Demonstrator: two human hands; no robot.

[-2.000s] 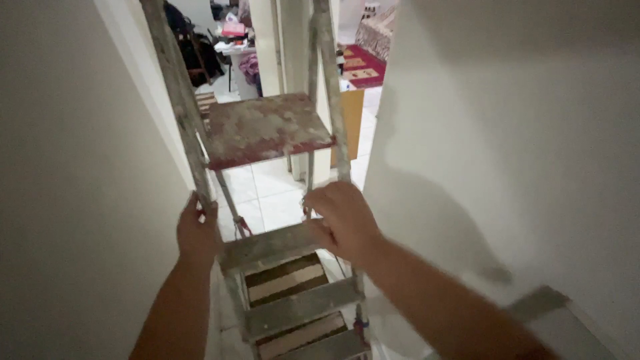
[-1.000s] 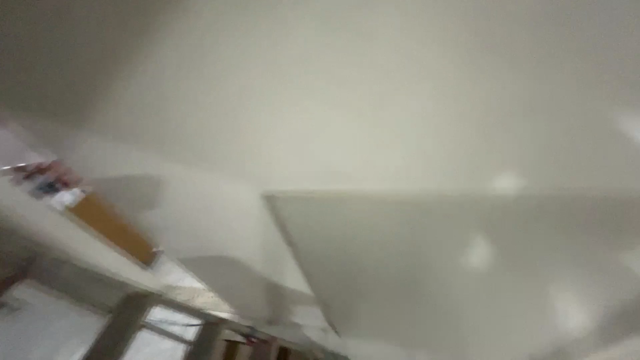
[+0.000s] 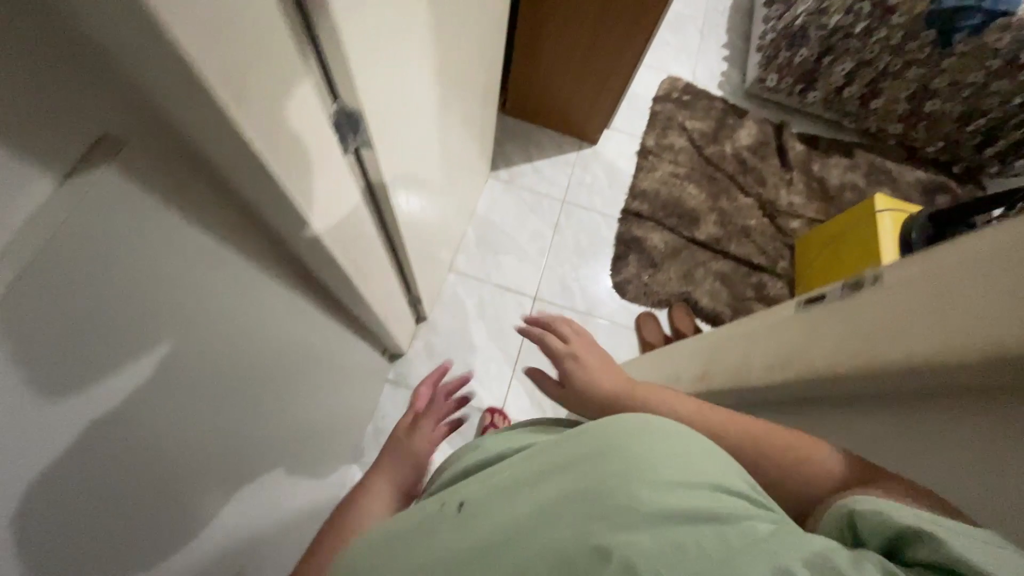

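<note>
My left hand hangs in front of my green shirt at the lower middle, fingers apart, holding nothing. To its right, my right hand is also empty, its fingers spread above the white tiled floor. Neither hand touches anything that I can see. One of my feet in a red sandal shows just below and between the hands.
A white door frame stands on the left, a wall edge on the right. Beyond lie a brown shaggy rug, brown slippers, a yellow box, a wooden cabinet and a patterned bedcover.
Two seconds ago both hands were at a paint-stained stepladder; now they are away from it and hold nothing. The view has swung round to a doorway, and the ladder is out of sight.
</note>
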